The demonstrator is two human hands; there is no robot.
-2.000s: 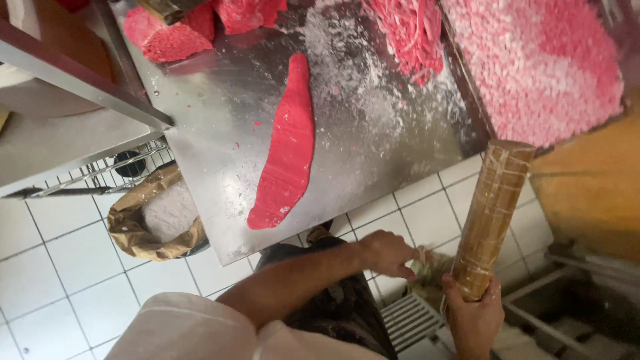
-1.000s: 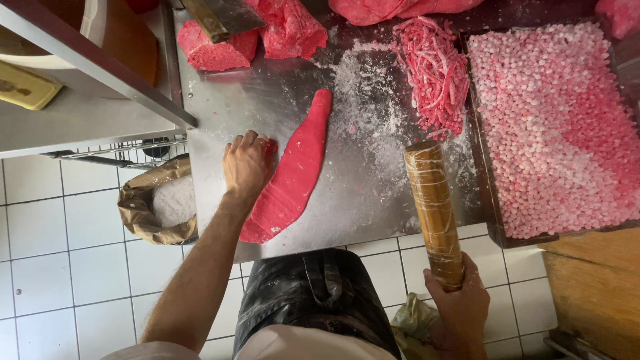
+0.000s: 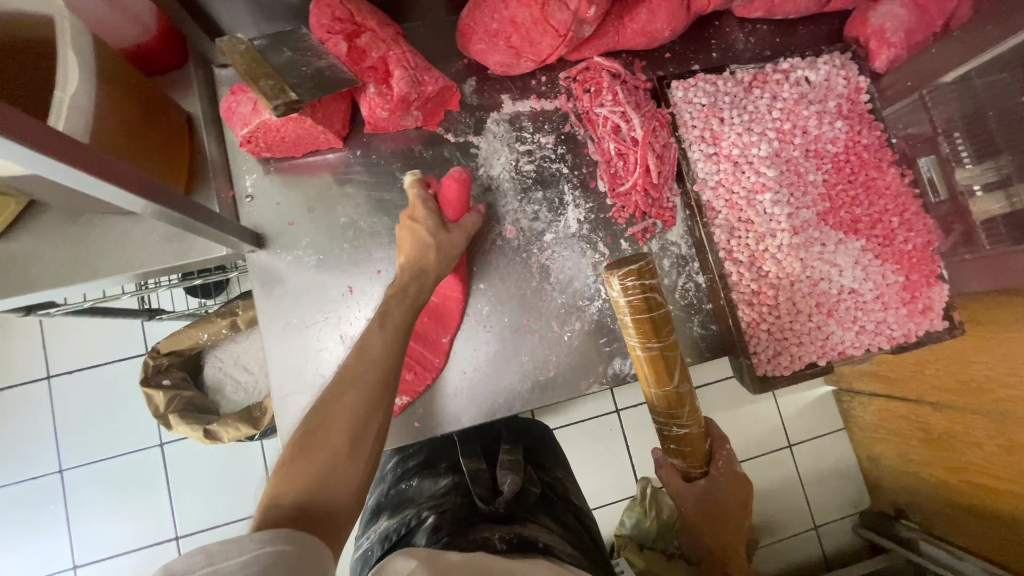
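Observation:
A flattened strip of red-pink dough (image 3: pixel 436 336) lies on the steel worktable (image 3: pixel 320 216). My left hand (image 3: pixel 428 232) is over its far, narrow end, with fingers curled around a small piece of dough; whether that piece is separate from the strip I cannot tell. My right hand (image 3: pixel 708 488) grips the near end of a thick wooden rolling pin (image 3: pixel 660 360) wrapped in plastic film, its far end over the table's edge. Thin pink dough strands (image 3: pixel 624 144) lie in a heap beyond the pin, beside a tray (image 3: pixel 732 336) full of small pink and white pieces (image 3: pixel 808 216).
A bench scraper (image 3: pixel 268 72) rests on a cut dough block (image 3: pixel 284 128), beside a dough log (image 3: pixel 384 64). Large dough masses (image 3: pixel 536 32) lie at the back. An open paper sack of white powder (image 3: pixel 236 368) stands left of the table, near a metal shelf post (image 3: pixel 128 172).
My left hand has moved from near my body onto the dough, then up along it to its far end. The rolling pin remains in my right hand. The view has shifted.

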